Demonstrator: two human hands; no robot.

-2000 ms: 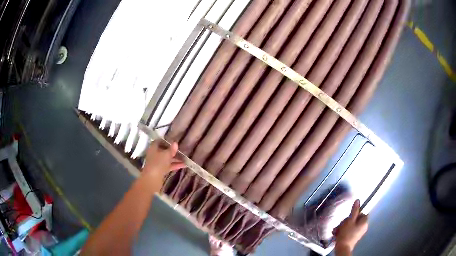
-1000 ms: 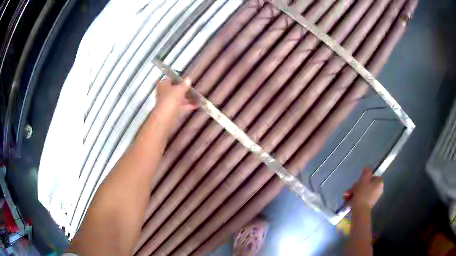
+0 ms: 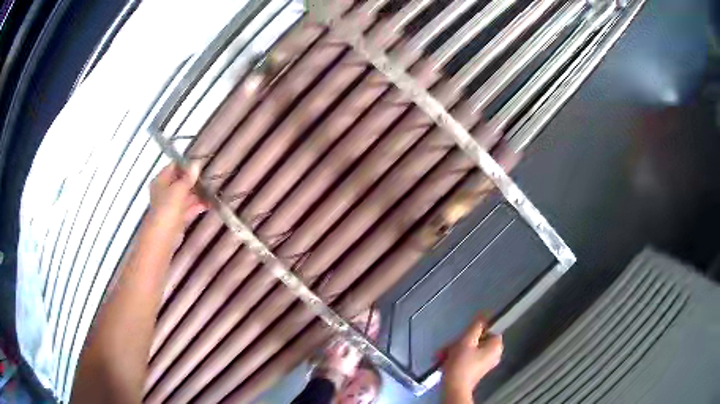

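Observation:
A rectangular flat-bar steel frame (image 3: 272, 264) with rivets and thin wire prongs lies over or just above ridges of brown-pink fabric (image 3: 316, 166). My left hand (image 3: 180, 189) grips its near bar close to the left corner. My right hand (image 3: 474, 353) grips its right end bar. White fabric (image 3: 79, 213) covers the rods on the left. A small brassy clip (image 3: 448, 217) sits on the outer ridge, blurred. Another clip (image 3: 256, 75) is near the white edge. I cannot tell if the frame touches the fabric.
Bare steel rods (image 3: 513, 59) extend at the top beyond the brown-pink fabric. A grey grooved panel (image 3: 608, 335) stands at the lower right. Dark curved rods show at the left edge. Pink clogs (image 3: 351, 375) and a dark sleeve or trouser part show at the bottom.
The view has moved along the rack, from the gathered fabric end to where bare rods show. The frame, still held in both hands, has shifted along the ridges. Clips and the grooved panel now show.

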